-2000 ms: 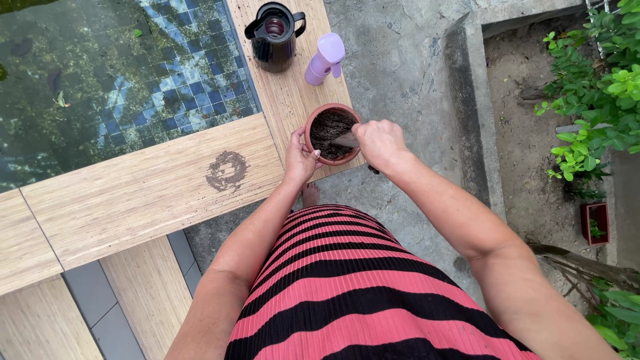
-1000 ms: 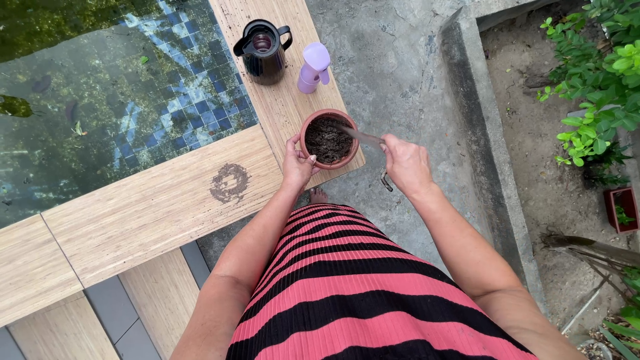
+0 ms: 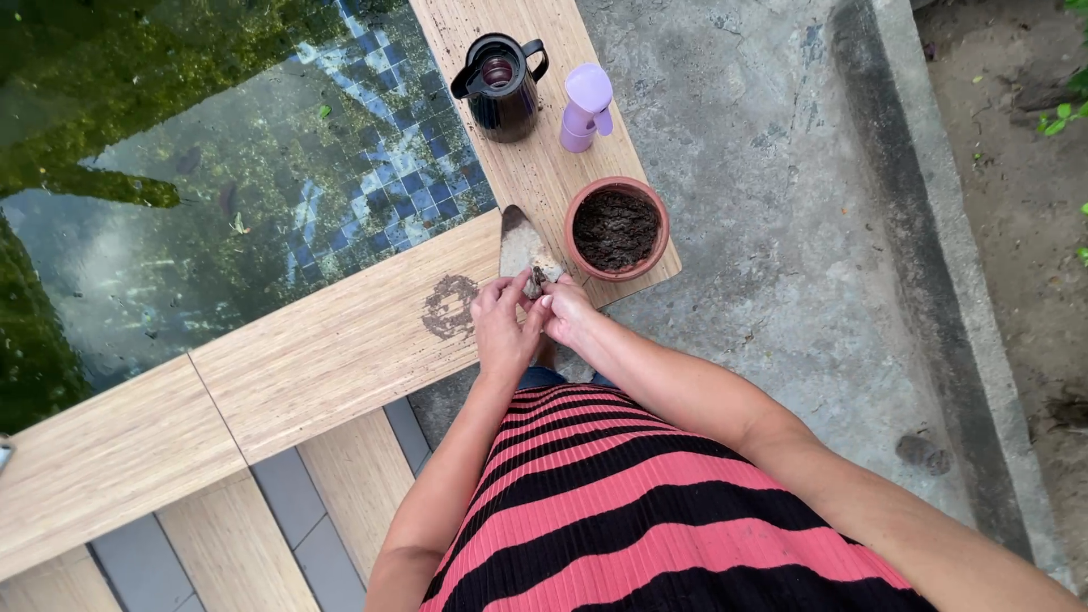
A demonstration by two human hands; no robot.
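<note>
A soil-stained trowel (image 3: 520,242) lies across the wooden ledge's inner corner, its pointed blade directed away from me. My right hand (image 3: 568,313) is closed at the trowel's near end; the handle is mostly hidden by my fingers. My left hand (image 3: 507,323) touches the near part of the blade, where its fingertips meet a small dirt-covered clump (image 3: 535,282). Whether the left fingers grip the clump or the metal is unclear. Just right of the blade, a terracotta pot (image 3: 663,242) full of dark soil stands upright, touched by neither hand.
A dark vacuum jug (image 3: 508,110) and a lilac spray bottle (image 3: 581,115) stand beyond the pot on the wooden ledge (image 3: 340,348). Tiled pool water (image 3: 255,187) borders it at left. A ring of soil (image 3: 450,306) marks the wood. Concrete floor (image 3: 722,212) lies right.
My left hand has let go of the pot and moved to the trowel's blade. My right hand has brought the trowel from the pot's right side to its left.
</note>
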